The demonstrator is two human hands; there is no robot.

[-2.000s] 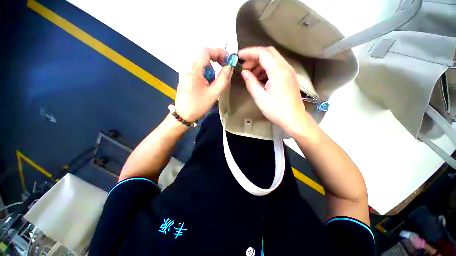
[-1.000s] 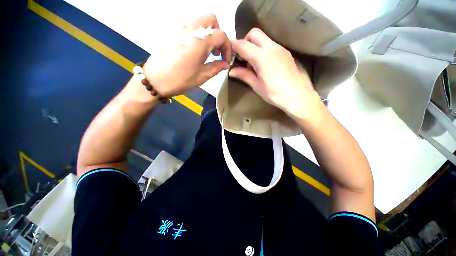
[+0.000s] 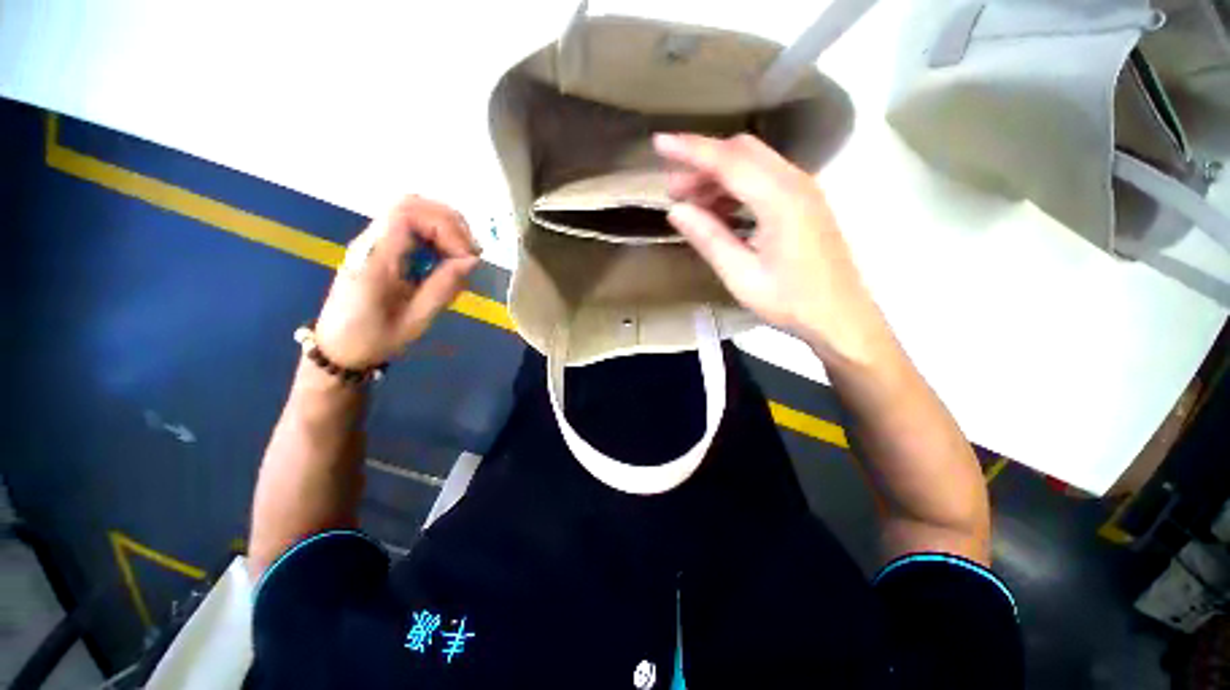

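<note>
The beige tote bag (image 3: 546,290) lies open at the table's front edge, with one handle (image 3: 634,479) hanging over the dark clothing. Inside, the paler inner pouch (image 3: 594,223) gapes open. A small dark snap or stud (image 3: 627,322) shows near the tote's near edge. My left hand (image 3: 398,290) is left of the tote, off it, thumb and fingertips together, with a blue scrap (image 3: 421,260), perhaps film, within its curled fingers. My right hand (image 3: 776,243) is over the tote's right side, thumb and fingers apart, nothing visible in it; it covers the pouch's right end.
Another pale tote (image 3: 1025,121) lies on the white table (image 3: 998,364) at the right. Blue-grey floor (image 3: 176,337) with yellow lines is at the left. A pale sheet-like item (image 3: 202,647) is at the lower left, and dark blurred clutter fills the lower right.
My left hand has left the pouch's left end and moved left and down. My right hand has opened and moved right. The tote and pouch mouth now show more fully, and the view has shifted.
</note>
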